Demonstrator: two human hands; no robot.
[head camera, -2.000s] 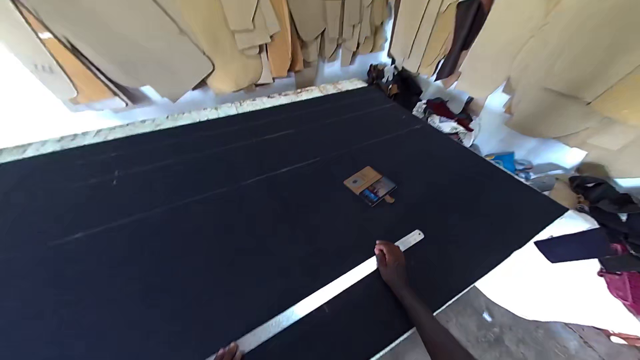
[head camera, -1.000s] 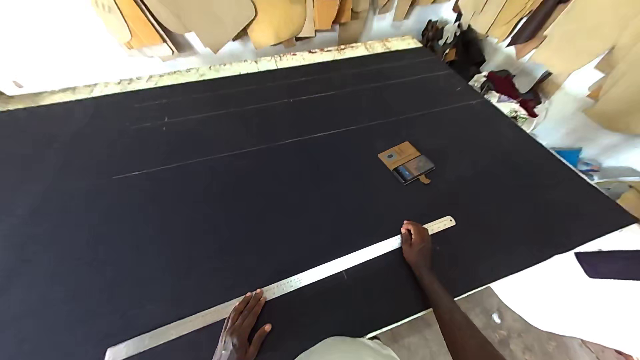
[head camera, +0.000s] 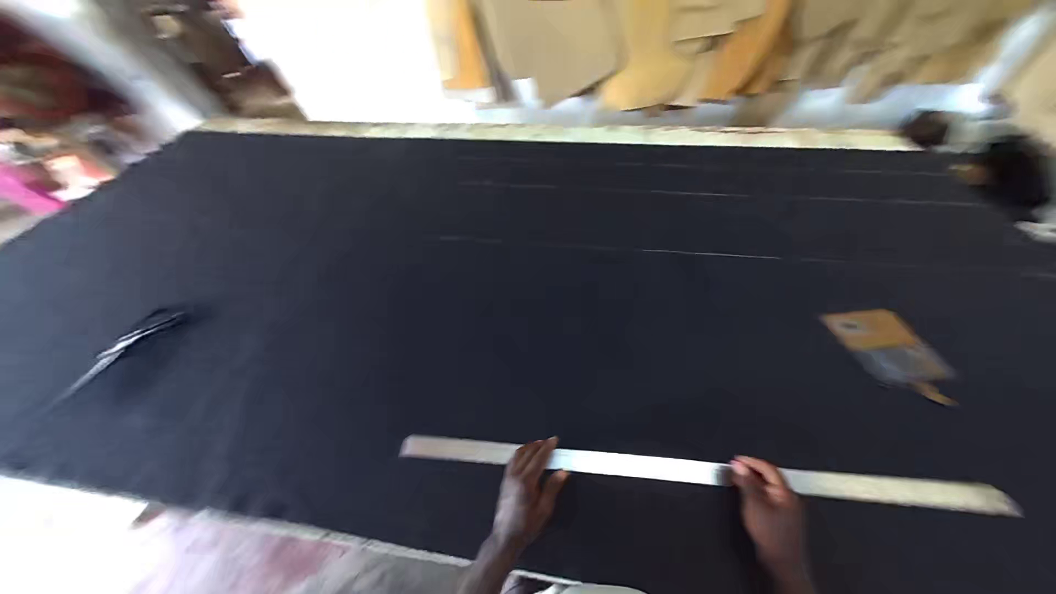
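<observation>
Dark fabric (head camera: 330, 371) covers the large table, with several thin pale lines across its far part. A long metal ruler (head camera: 643, 466) lies flat on it near the front edge. My left hand (head camera: 528, 495) rests on the ruler left of its middle, fingers spread a little. My right hand (head camera: 767, 503) is at the ruler right of its middle, fingers bent at its edge; blur hides whether they grip it or something small. An opened brown wallet-like case (head camera: 887, 342) lies at the right. Fabric scissors (head camera: 128, 342) rest far to the left.
The pale far rim of the table (head camera: 536, 132) runs below hanging brown paper or card pattern pieces (head camera: 544, 49). A dark heap (head camera: 1011, 177) sits at the far right corner. Pink cloth (head camera: 29, 190) shows beyond the left edge.
The view has swung left, bringing the scissors into sight. My right hand has moved along the ruler away from its right end, closer to my left hand.
</observation>
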